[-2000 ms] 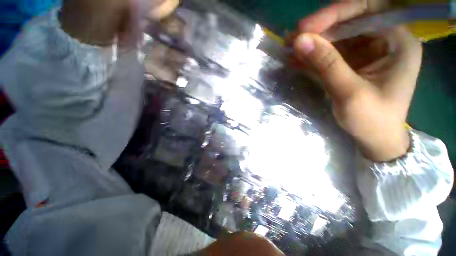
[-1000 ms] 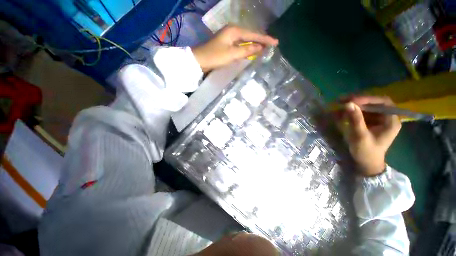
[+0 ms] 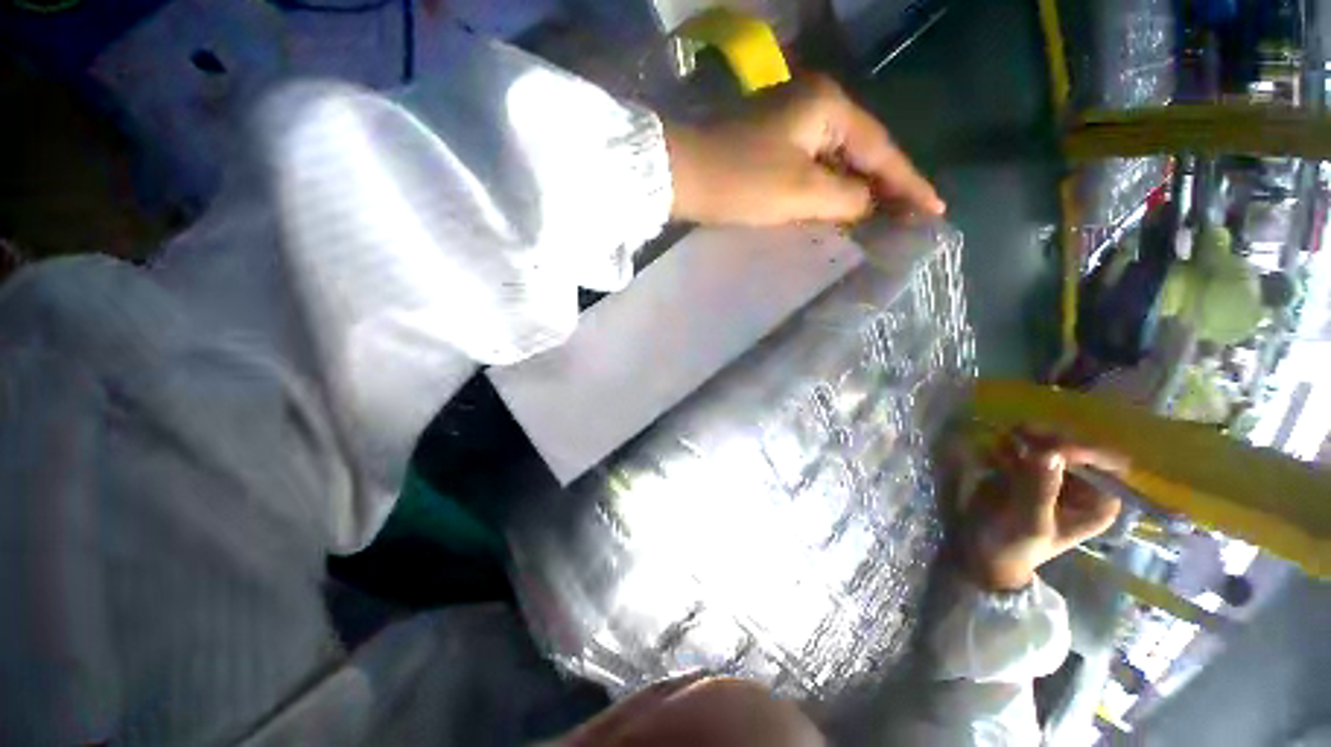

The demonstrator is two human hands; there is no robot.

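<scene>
A clear shiny tray (image 3: pixel 861 540) with a grid of pockets lies at a slant in front of me. Strong glare hides much of what is in its pockets. My left hand (image 3: pixel 796 168) is at the tray's far corner, with fingertips touching its edge. It holds the end of a blank white strip (image 3: pixel 679 343), which lies along the tray's upper left edge. My right hand (image 3: pixel 1044 511) is beside the tray's right edge, small and blurred. Its thumb and finger are pinched on thin grey tweezers (image 3: pixel 1095 479), which show only faintly.
A green bench top (image 3: pixel 1007 219) lies beyond the tray. A yellow strip (image 3: pixel 1197 474) runs past my right hand, with blurred racks and parts beyond. A yellow piece (image 3: pixel 745 51) is above my left hand. A blurred skin-coloured shape (image 3: pixel 701 715) is at the bottom edge.
The view has turned and shifted. The white strip now shows more fully beside the tray. My left hand remains at the far corner. My right hand looks smaller and lower, still beside the tray's right edge.
</scene>
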